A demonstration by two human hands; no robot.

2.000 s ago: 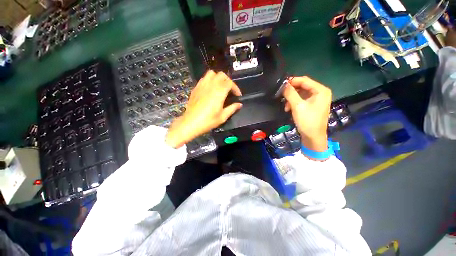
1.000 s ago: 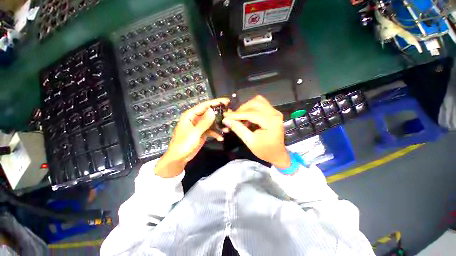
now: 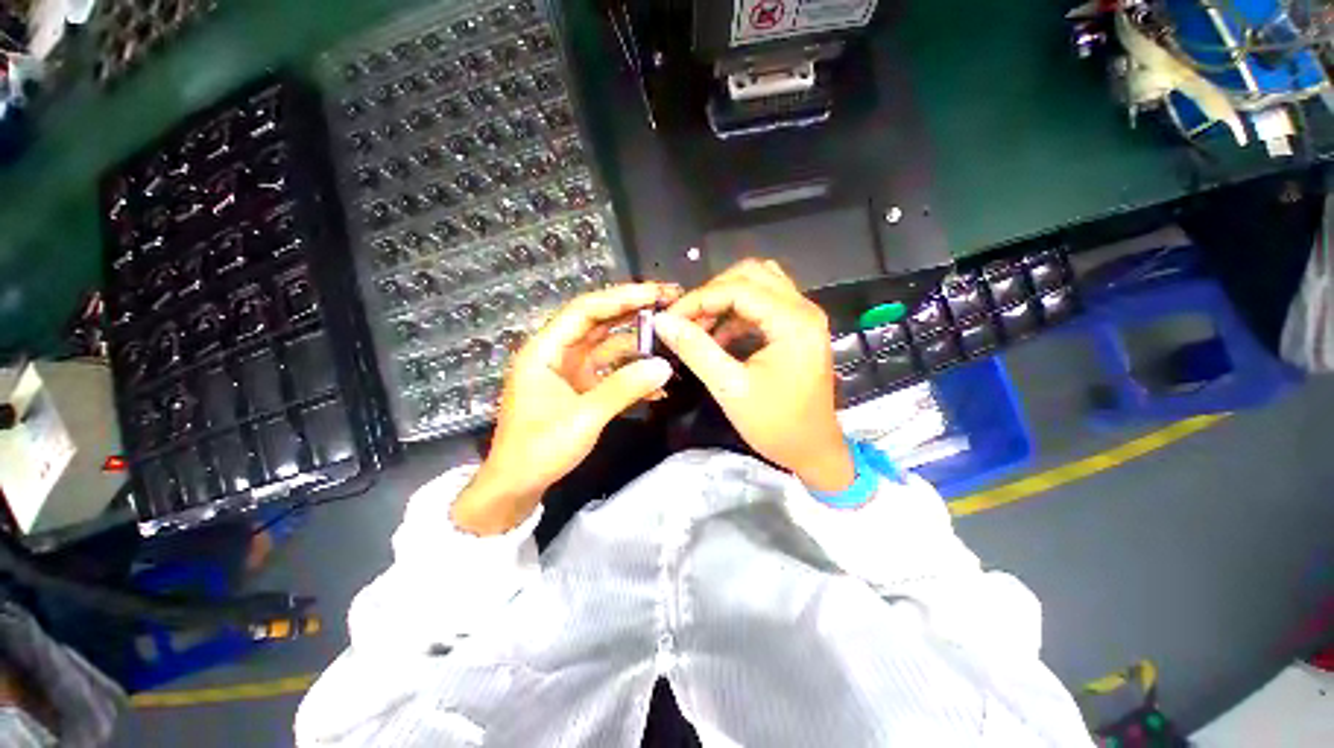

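A small dark module [image 3: 647,333] with a shiny light edge is pinched between my two hands at the bench's front edge. My left hand [image 3: 563,383] holds it from the left with thumb and fingers. My right hand [image 3: 758,363] pinches it from the right, thumb and index finger at its edge. A blue strap [image 3: 863,475] is around my right wrist. The fingers hide much of the module, and I cannot tell whether a second small part is held with it.
Behind my hands stands the black press fixture [image 3: 790,205] with a green button [image 3: 882,314]. Left are a clear blister tray [image 3: 476,219] and a black blister tray [image 3: 242,314]. Right are a black pocket strip tray [image 3: 958,322] and a blue bin [image 3: 995,431].
Both hands have come together from the press front to the bench edge and hold the module between them. Since the last earlier frame the module has turned, showing a light edge. The view has shifted.
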